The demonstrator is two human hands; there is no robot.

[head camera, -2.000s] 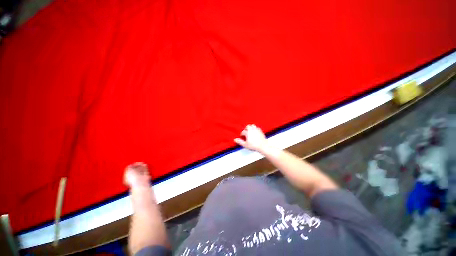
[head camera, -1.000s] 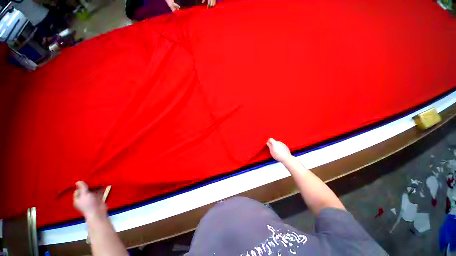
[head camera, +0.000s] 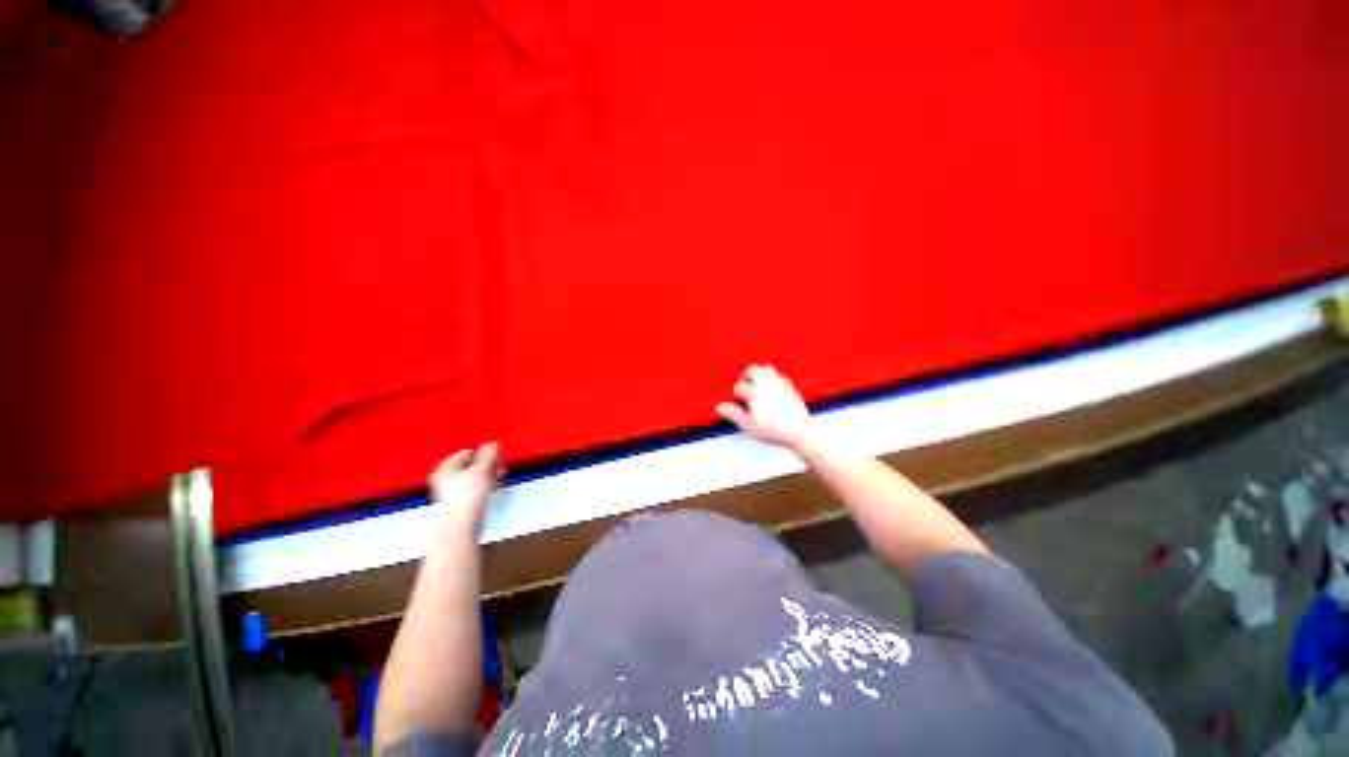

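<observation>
The red fabric ply (head camera: 666, 222) covers most of the table, with a few folds at the left. Its near edge lies along a dark blue line above a white strip (head camera: 636, 481). My left hand (head camera: 468, 476) is at this edge, left of centre, fingers bent; whether it pinches the cloth cannot be told. My right hand (head camera: 765, 405) rests at the edge, right of centre, with its fingers apart and holding nothing.
A grey metal double rail (head camera: 194, 592) crosses the table edge at the left, with a small blue piece (head camera: 255, 632) beside it. A yellow block (head camera: 1339, 312) sits at the far right edge. Scraps (head camera: 1243, 569) lie on the floor at the right.
My left hand has moved right and the raised cloth between the hands now lies flatter. My right hand has opened. The view has shifted; the person's hands opposite are out of view.
</observation>
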